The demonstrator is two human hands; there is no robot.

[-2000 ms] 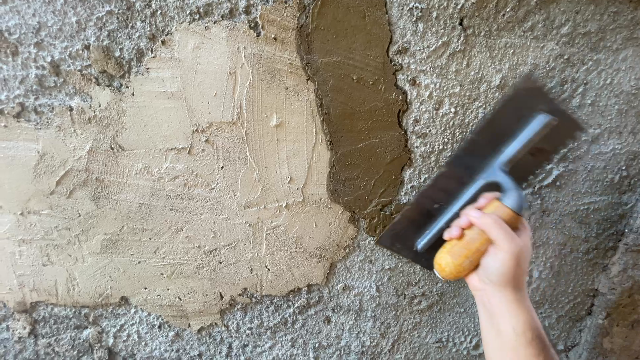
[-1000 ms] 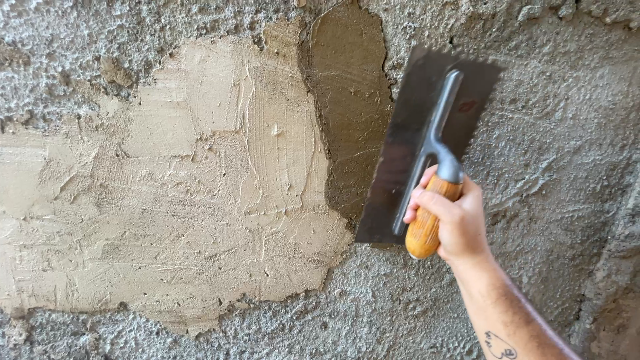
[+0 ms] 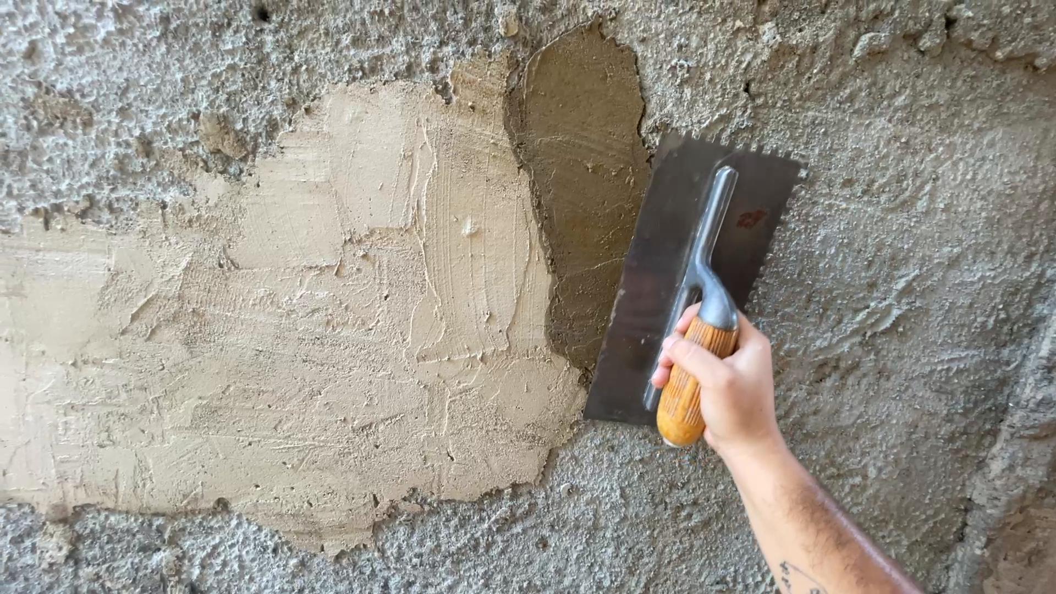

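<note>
My right hand (image 3: 730,384) is closed around the ribbed wooden handle of a notched steel trowel (image 3: 751,219). The trowel's blade tilts a little to the right at the top, with small teeth along its right edge. Its left edge lies over the right side of a strip of darker, damp-looking plaster (image 3: 582,157). Left of that strip spreads a wide patch of pale, dry-looking plaster (image 3: 330,330) with ridges and trowel marks. What lies behind the blade is hidden. My left hand is not in view.
Rough grey wall render (image 3: 891,289) surrounds the plaster above, below and to the right. A raised uneven ridge (image 3: 1006,462) runs down the wall at the lower right, beside a brownish area. Small pits and lumps mark the upper part of the wall.
Two seconds ago the trowel leaned far to the right; it has since turned more upright. From one second ago, its tilt is similar and my right hand still holds it.
</note>
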